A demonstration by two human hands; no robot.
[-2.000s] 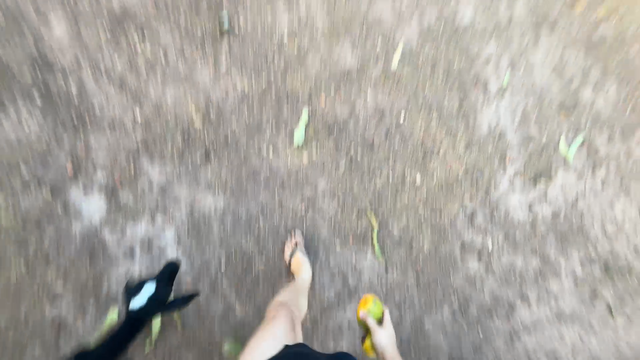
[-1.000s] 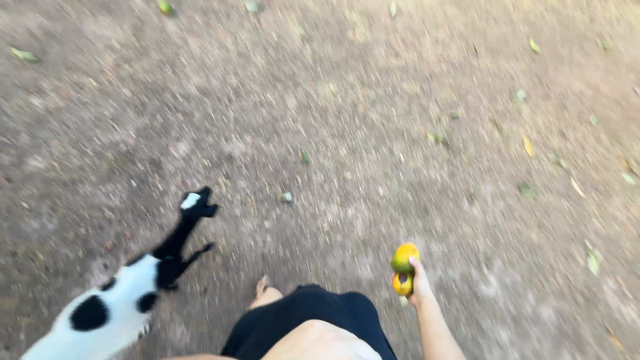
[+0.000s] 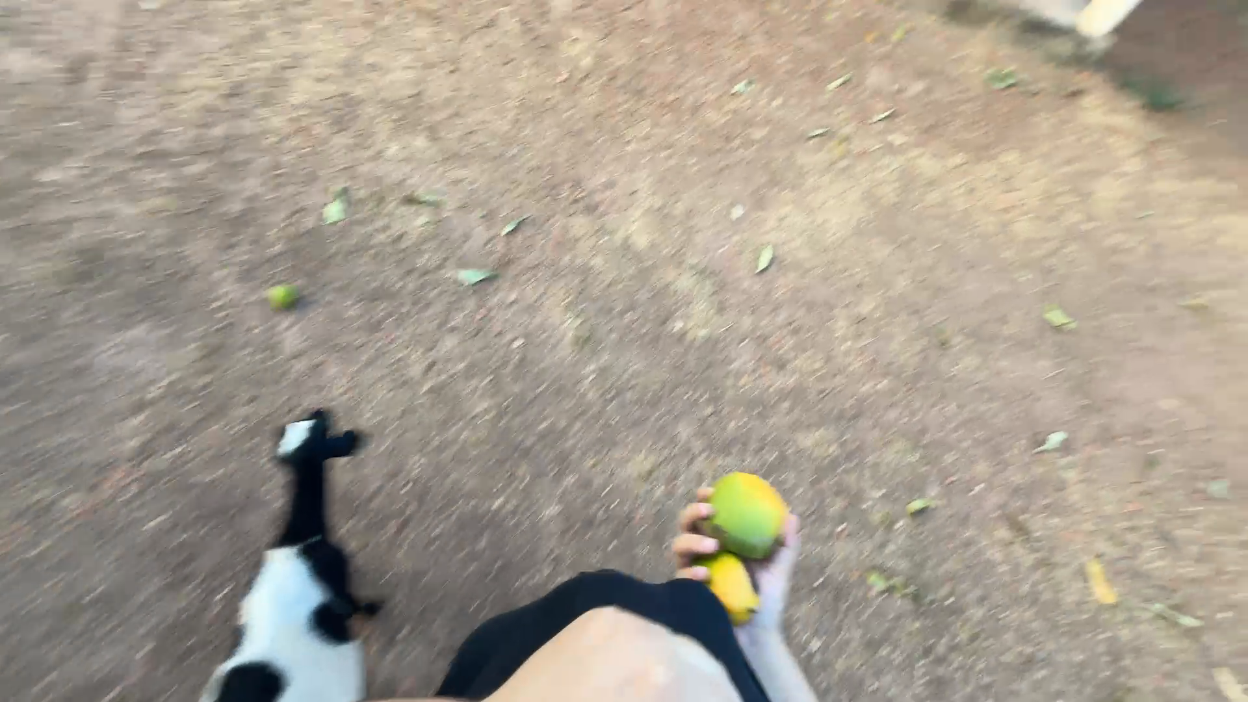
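Note:
My right hand (image 3: 770,575) is wrapped around two mangoes at the lower middle right of the head view. The larger mango (image 3: 748,514), green with a yellow-orange side, rests above a smaller yellow one (image 3: 731,588), and the two touch. Fingers curl around their left side and the thumb lies on the right. Black shorts (image 3: 556,619) and my bare torso fill the bottom middle. My left hand is out of the picture.
A black and white goat (image 3: 302,604) stands on the dirt ground at the lower left. Beyond its head lies a small green fruit (image 3: 283,296). Scattered leaves (image 3: 476,277) dot the soil. A pale post end (image 3: 1107,18) shows at the top right.
The hand with the mangoes has come closer to my body, and more of both fruits shows. The goat, earlier only partly in view, now shows much of its body. The view has moved over the ground.

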